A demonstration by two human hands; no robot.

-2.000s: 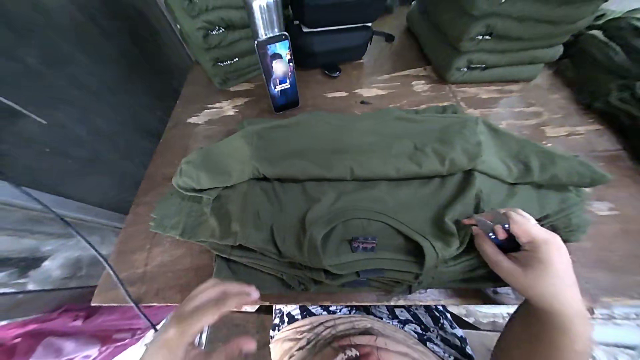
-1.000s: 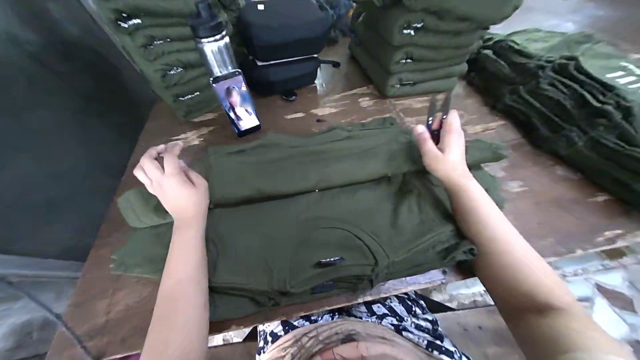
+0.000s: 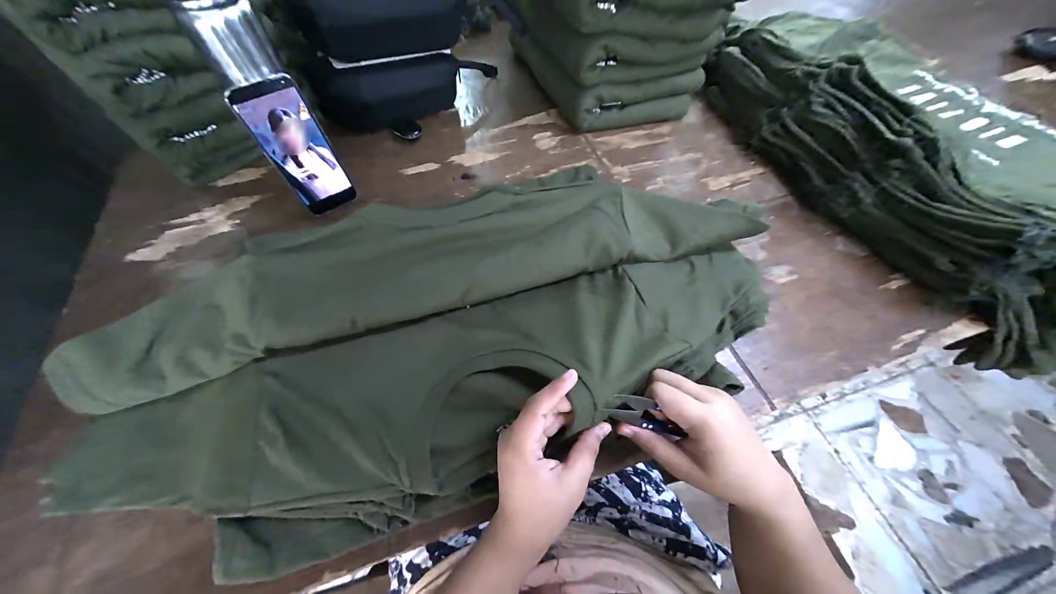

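Note:
Olive-green T-shirts (image 3: 346, 412) lie in a flat layered pile across the wooden table, sleeves out to the sides. At the right edge of the round neckline (image 3: 586, 404), my left hand (image 3: 540, 454) pinches the collar between fingers and thumb. My right hand (image 3: 701, 429) holds small dark-handled thread snips (image 3: 648, 417), their blades pointing left at the collar close to my left fingertips. Whether the blades touch the cloth or a thread cannot be told. My left fingers partly hide the inside of the neck.
Folded green shirts (image 3: 619, 74) stand stacked at the back, with another stack (image 3: 157, 91) at back left. A phone (image 3: 293, 148) leans on a metal bottle (image 3: 227, 37) beside black cases (image 3: 379, 82). Layered green garments (image 3: 866, 157) lie at right. The table's near edge (image 3: 767, 404) borders a tiled floor.
My left hand has come from the pile's left side to the collar. My right hand, with the snips, has moved from the pile's far right side down to the neckline.

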